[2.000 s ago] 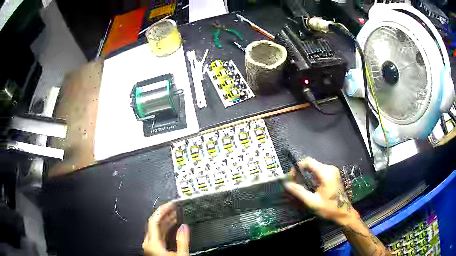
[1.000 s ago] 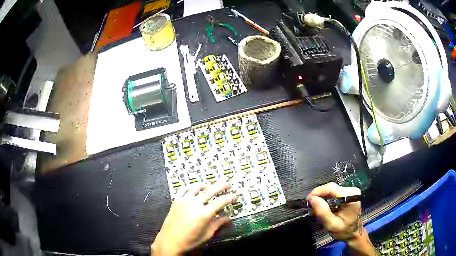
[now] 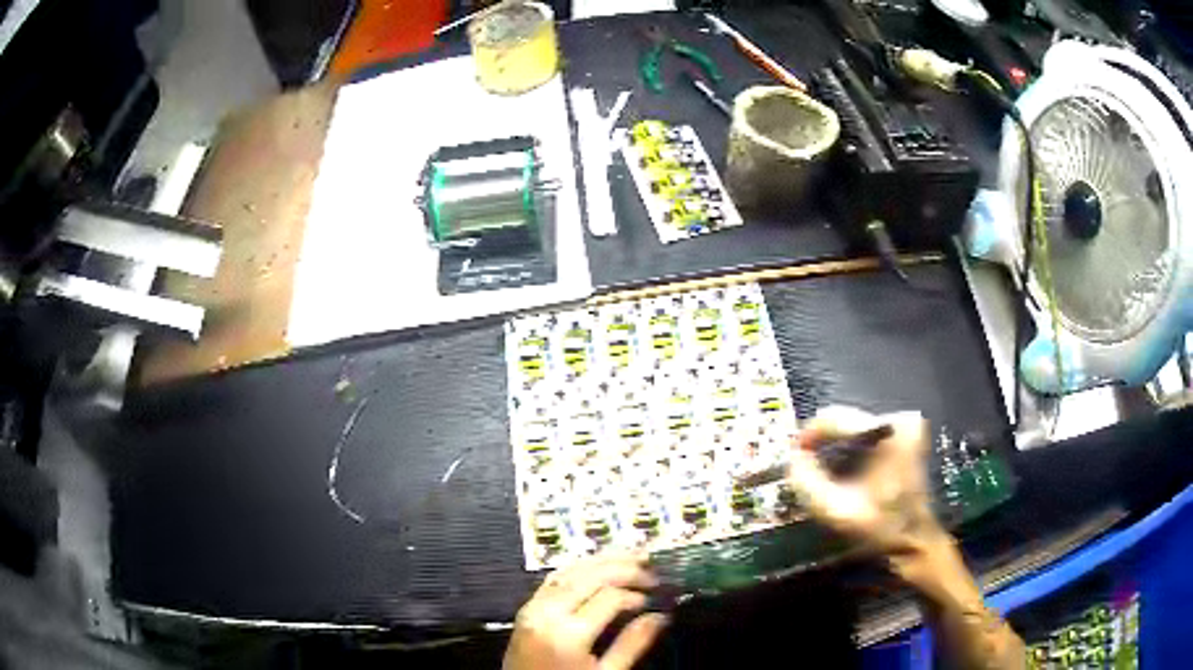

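Observation:
White PCB panels (image 3: 654, 432) with rows of yellow-black parts lie component side up on the black ribbed mat, forming one block. My right hand (image 3: 870, 478) grips slim dark tweezers (?) (image 3: 857, 445), their tip pointing left over the lower right part of the block. My left hand (image 3: 589, 613) is at the block's lower left edge, fingers bent; whether it grips the edge is not clear. A teal-green strip (image 3: 759, 556) shows along the front edge, partly under my right hand.
Behind are a solder wire reel (image 3: 484, 196) on a white sheet (image 3: 366, 170), a spare PCB panel (image 3: 680, 177), a grey pot (image 3: 781, 138), a yellow tub (image 3: 514, 50) and green-handled side cutters (image 3: 680, 59). Right are the soldering station (image 3: 916, 183), white fan (image 3: 1099, 216) and blue crate (image 3: 1125, 537). Rails (image 3: 144, 242) stand left.
The panel held up in both hands now lies flat with the others. My left hand has moved off the panels to their front edge. My right hand has brought the tool over them. The view has shifted.

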